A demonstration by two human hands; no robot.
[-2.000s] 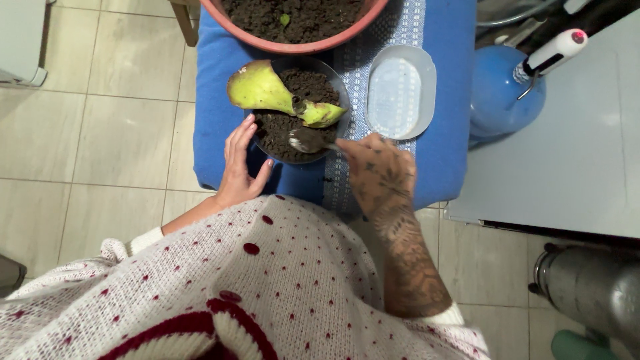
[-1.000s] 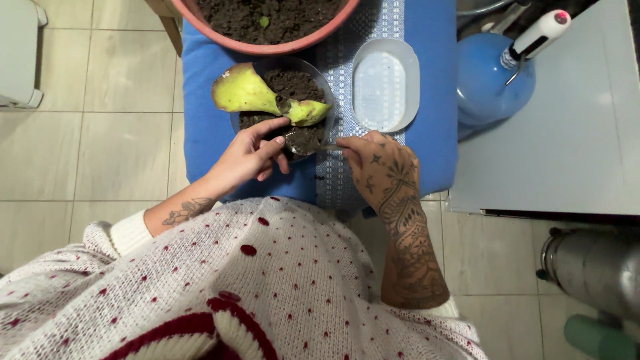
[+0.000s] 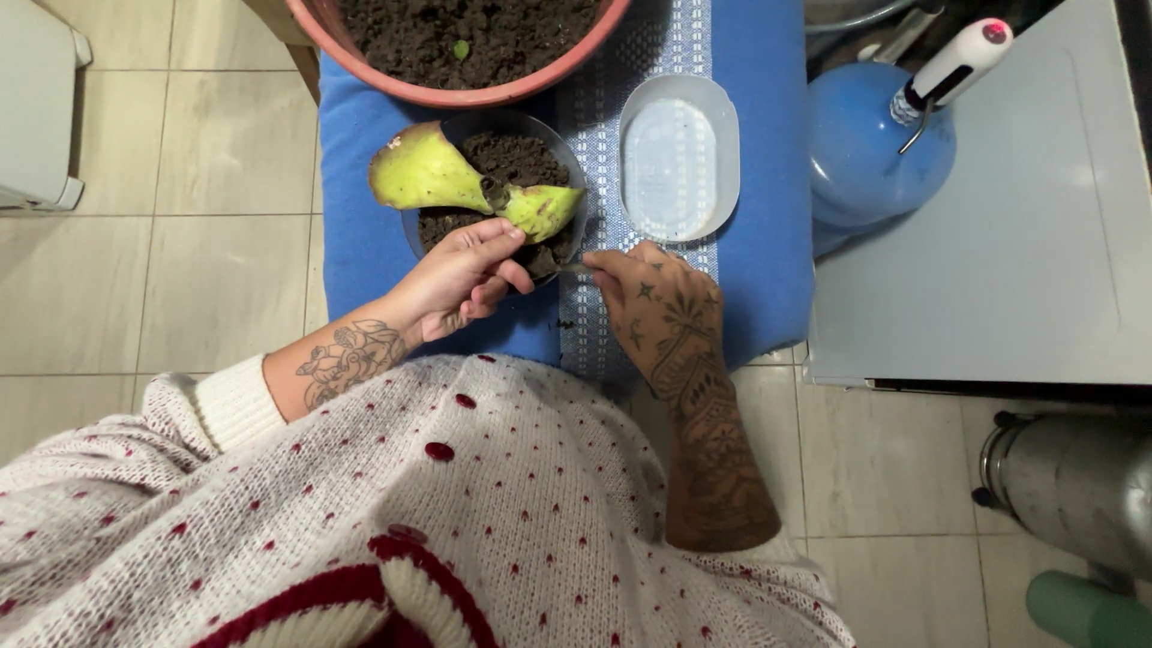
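A small dark pot of soil holds a succulent plant with yellow-green leaves, one large and spread to the left, one smaller at the right. My left hand pinches the lower edge of the smaller leaf between thumb and finger. In my right hand is the handle of a metal spoon, held at the pot's lower right rim; its bowl lies at the soil and is partly covered by it.
A large terracotta-coloured pot of soil stands behind. An oval translucent plastic container sits right on the blue cloth. Beyond the table edge are a blue water jug with a white pump and a grey surface.
My left hand has moved from the pot's left side to the smaller leaf and now pinches it. The spoon in my right hand has shifted toward the pot's lower right edge.
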